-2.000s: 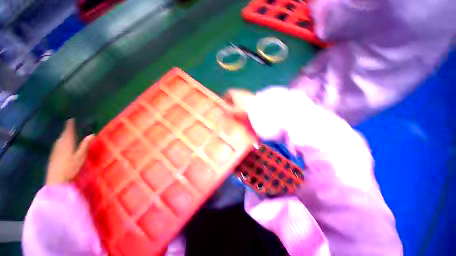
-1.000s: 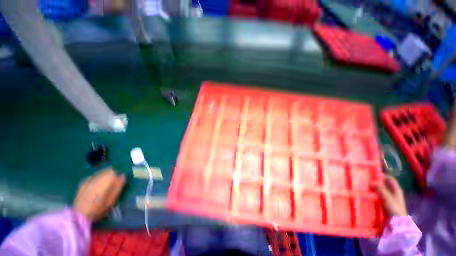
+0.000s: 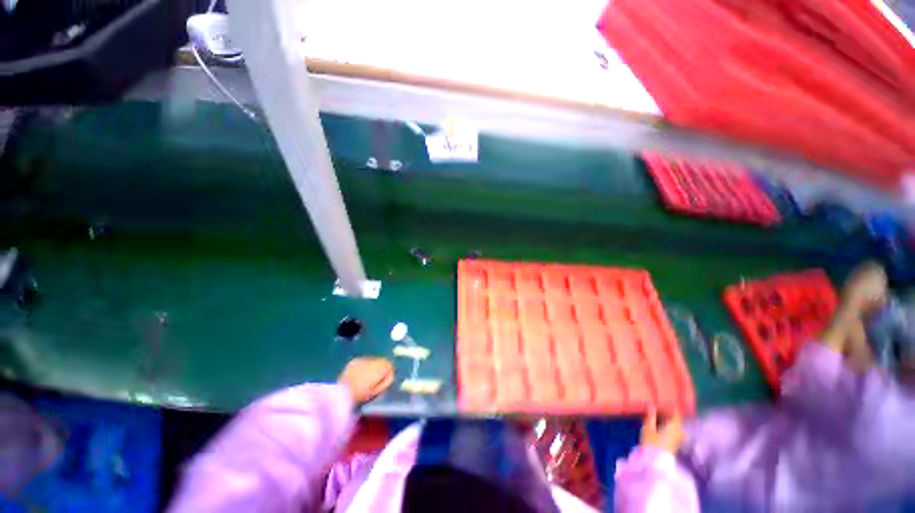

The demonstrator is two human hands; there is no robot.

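Note:
An empty red-orange foam tray point(image 3: 567, 341) with rows of square pockets lies flat on the green bench in front of me. My right hand point(image 3: 662, 431) is at the tray's near right edge, with its fingers on the rim. My left hand point(image 3: 367, 379) is over the bench's near edge, left of the tray and apart from it. It looks curled, and I see nothing in it. A small black round thing point(image 3: 349, 328) and a small white round item point(image 3: 399, 331) on a thin stem lie beyond my left hand, near short pale strips. The picture is blurred.
A pale metal post point(image 3: 311, 170) stands on the green bench point(image 3: 221, 341). Tape rings point(image 3: 727, 354) lie right of the tray. A filled red tray point(image 3: 781, 311) lies by a neighbour's hand at the right. Another red tray point(image 3: 710, 187) lies farther back. A white shelf and red material are above.
The empty tray has gone from being held up and tilted to lying on the bench. My left hand has left its edge. The view has swung forward and shows more of the bench.

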